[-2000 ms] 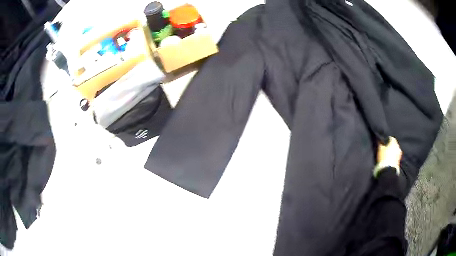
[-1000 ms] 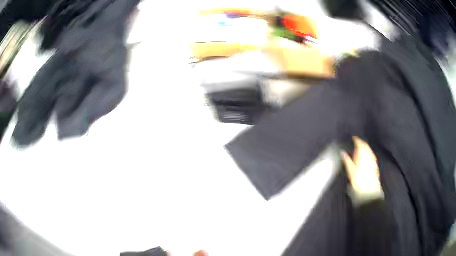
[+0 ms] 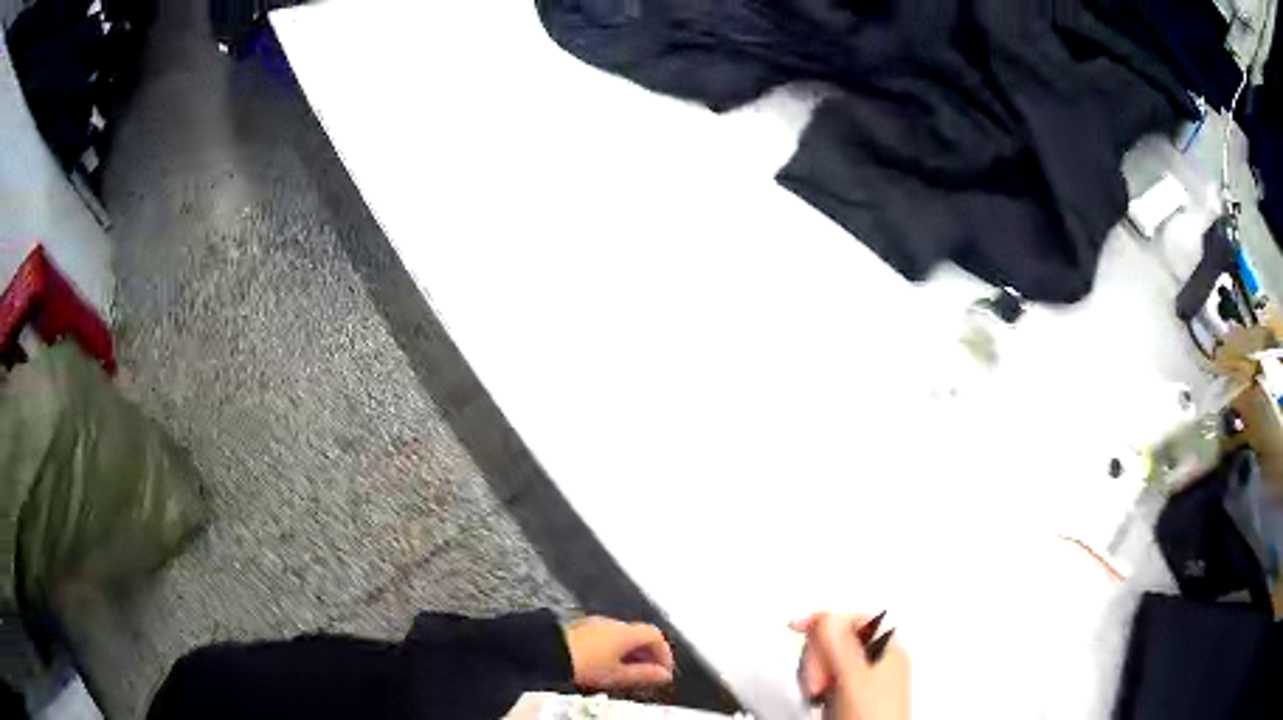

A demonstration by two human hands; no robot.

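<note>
My right hand [image 3: 856, 672] is at the bottom edge over the white table [image 3: 619, 366]. It is closed around a small tool with dark pointed tips, likely thread snips [image 3: 878, 640]; the rest of the tool is hidden. My left hand [image 3: 622, 656] is at the table's near left edge, fingers curled, with nothing visible in it. The edge of a dark garment [image 3: 1196, 668] lies at the lower right, away from both hands and cut off by the frame.
Heaped dark garments [image 3: 971, 155] lie on the table's far side. A black pouch [image 3: 1207, 542], small items and an orange thread [image 3: 1093, 557] are at the right. Speckled grey floor [image 3: 310, 366] runs along the left, with an olive-green cloth or bag [image 3: 85, 485] and a red object [image 3: 54, 307].
The view has swung left, so the garment under my right hand has moved to the right edge. My right hand has left the garment and shows dark tool tips. My left hand has come into view.
</note>
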